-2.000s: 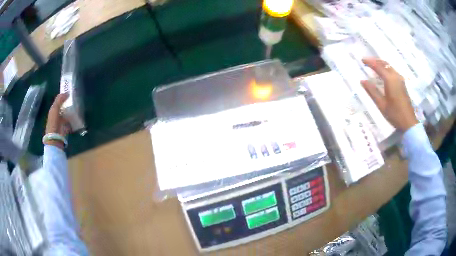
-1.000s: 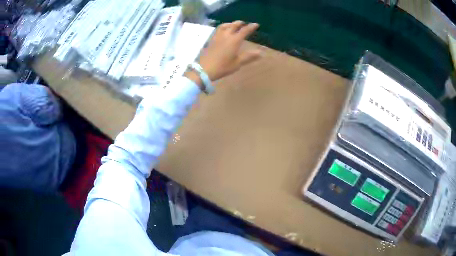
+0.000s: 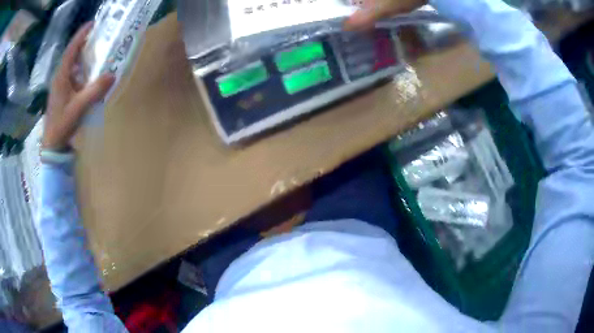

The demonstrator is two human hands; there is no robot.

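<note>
My left hand (image 3: 73, 88) holds a bagged white carton (image 3: 118, 40) with black print at the upper left, thumb on its near side. A second bagged carton (image 3: 280, 14) lies on the digital weighing scale (image 3: 267, 84), cut off by the top edge. My right hand (image 3: 381, 12) is at the top, partly cut off, with fingers at the right end of that carton; whether it grips is not clear. The scale shows three lit green displays. The image is blurred.
The cardboard-covered bench (image 3: 163, 169) runs under the scale. A green crate (image 3: 449, 260) with loose bagged small parts (image 3: 452, 207) stands below the bench at right. A row of bagged cartons (image 3: 16, 208) is at the left edge. Something red (image 3: 153, 319) lies below the bench.
The view has swung back and down to the scale and crate. My left hand, empty a second ago, now holds a carton. My right hand has come into view at the scale.
</note>
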